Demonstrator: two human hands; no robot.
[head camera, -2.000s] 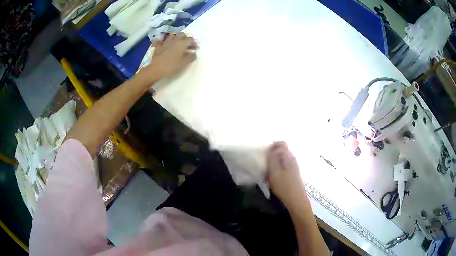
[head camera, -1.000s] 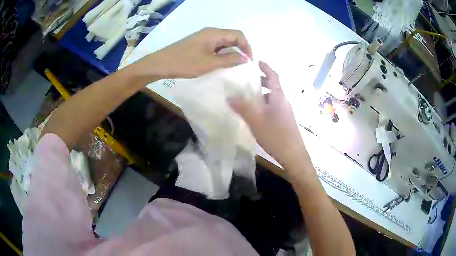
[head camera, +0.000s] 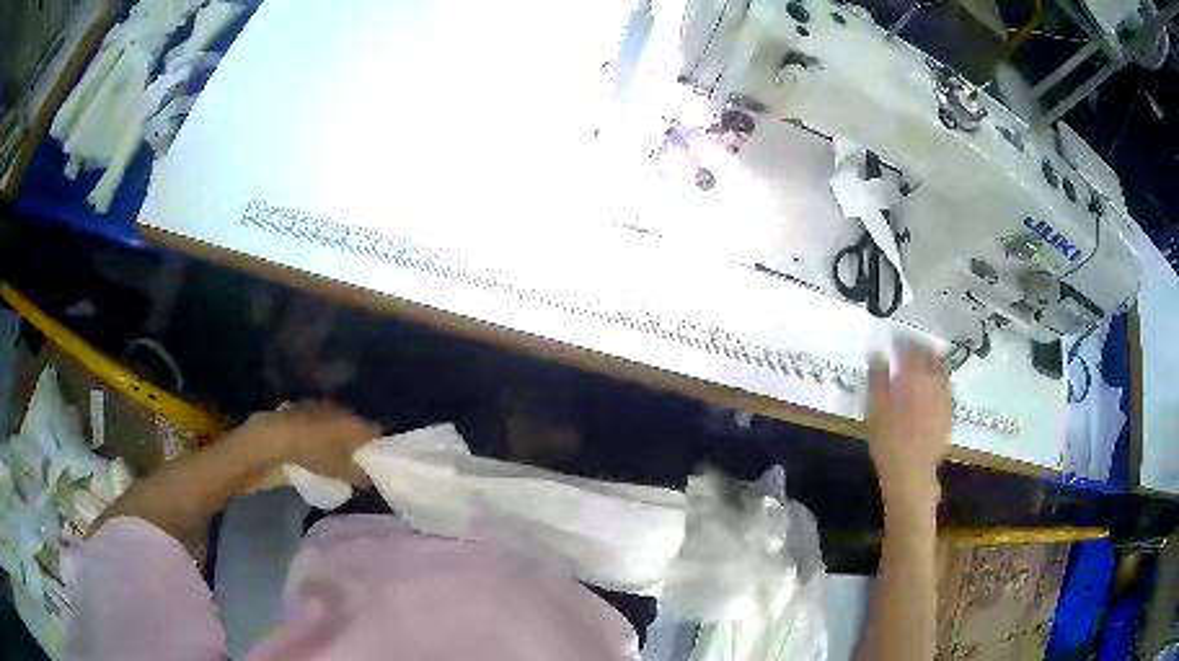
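A long white fabric bundle (head camera: 543, 510) lies across the lap, below the table's front edge. My left hand (head camera: 317, 446) is closed around its left end, somewhat blurred. My right hand (head camera: 909, 394) is over the table's front edge near the ruler markings, blurred; I cannot tell whether it holds anything. Black fabric shears (head camera: 869, 271) lie on the machine bed just above the right hand, with a white strip (head camera: 873, 213) beside them. The white sewing machine (head camera: 892, 116) stands at upper right, its needle area (head camera: 698, 142) brightly lit.
Cut fabric pieces (head camera: 116, 97) lie in a blue bin (head camera: 78, 204) at upper left. More fabric (head camera: 58, 484) is at lower left, by a yellow frame (head camera: 110, 362). A cardboard-covered stand (head camera: 1015, 594) is at lower right. The table edge (head camera: 517, 325) runs between lap and machine.
The view has turned right. The fabric has gone from both hands above the table edge down to the lap. My right hand has left it and moved right, near the shears.
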